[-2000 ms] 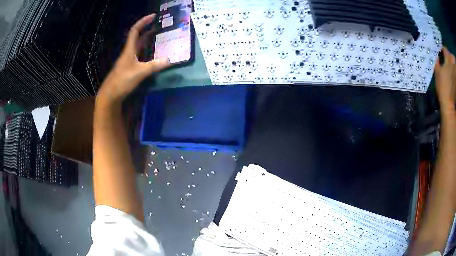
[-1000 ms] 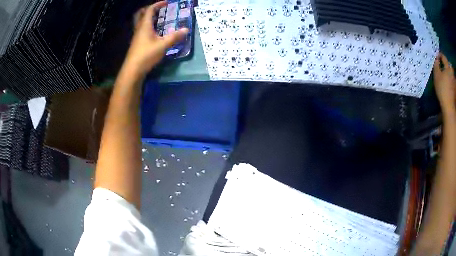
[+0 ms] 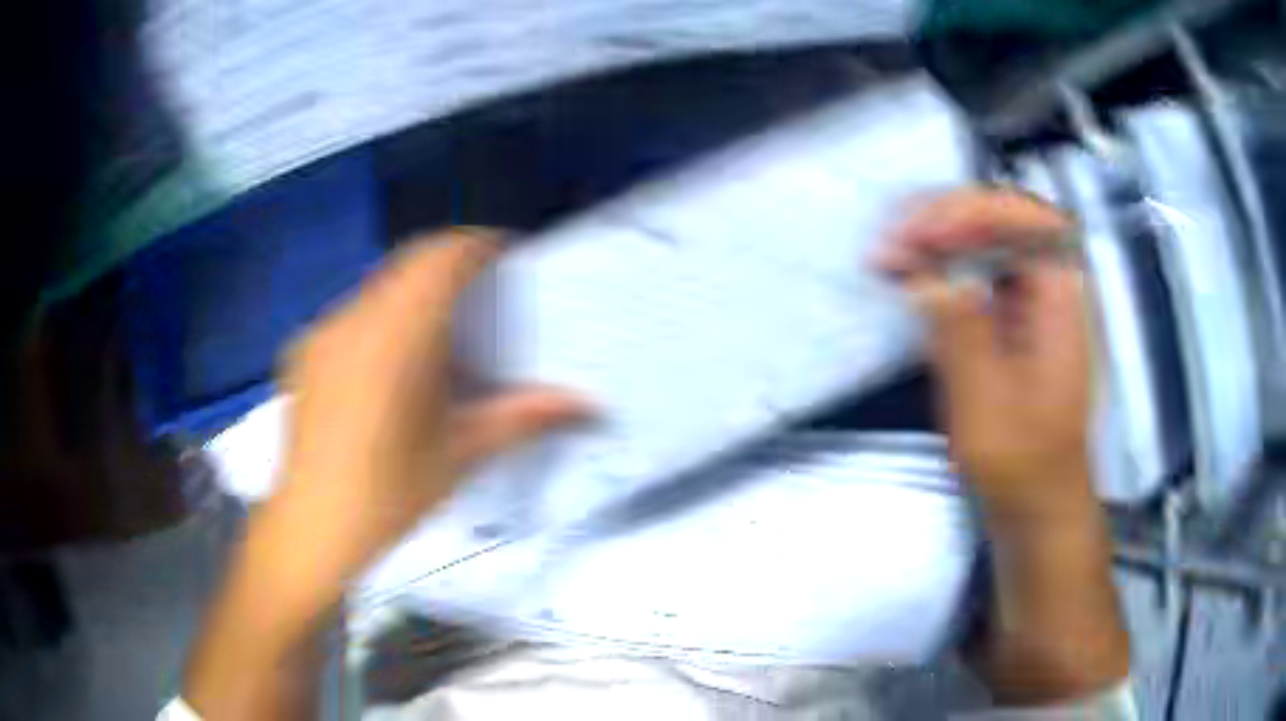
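Observation:
A white panel (image 3: 719, 282) is held tilted above the lap, its right end higher; motion blur hides its detail. My left hand (image 3: 409, 380) is closed on its left end, with the thumb across the face. My right hand (image 3: 1001, 296) is at its right end, fingers bent. A slim, blurred, shiny thing (image 3: 987, 264) shows between the right fingers, perhaps tweezers. Whether the right fingers also grip the panel is not clear. The lap stack of white panels (image 3: 790, 549) lies below.
Bench panels (image 3: 494, 64) lie on the green-topped bench (image 3: 134, 218) ahead. The blue bin (image 3: 261, 303) is below the bench edge at left. At right, a metal wire rack (image 3: 1171, 563) holds upright white panels (image 3: 1199, 282).
My left hand has left the phone and now holds a white panel over the lap. My right hand has come in from the right edge. The view has swung right, bringing the rack in.

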